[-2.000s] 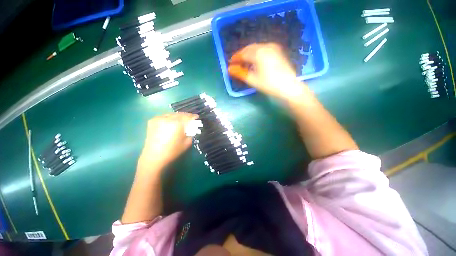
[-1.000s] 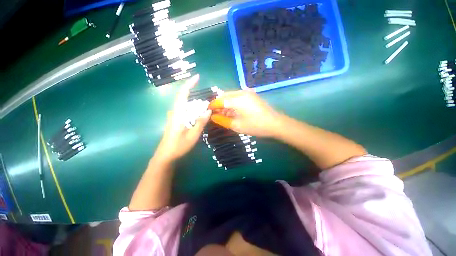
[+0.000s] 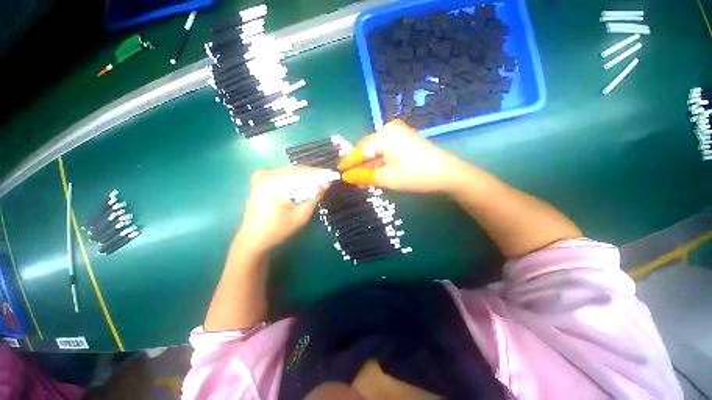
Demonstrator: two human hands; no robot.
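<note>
My left hand point(image 3: 285, 205) is closed on white rods whose white ends show at its fingers, above the near row of white-ended black rods point(image 3: 361, 226). My right hand point(image 3: 398, 160), with orange finger cots on its fingertips, meets the left fingertips over that row. Its thumb and finger are pinched together; whether they hold a small piece is hidden by blur. The blue tray point(image 3: 539, 74) beyond my right hand holds a loose heap of dark sleeves point(image 3: 445, 62).
A farther row of white-ended black rods point(image 3: 248, 82) lies by the rail point(image 3: 140, 95). A small bundle point(image 3: 113, 225) and a long thin rod point(image 3: 72, 250) lie left. Bare white rods point(image 3: 622, 55) lie right. A green-handled tool point(image 3: 129, 50) is beyond the rail.
My right hand has moved from the blue tray to my left hand, which has shifted slightly right. Since a second ago my left fingers have closed in. The view has also shifted.
</note>
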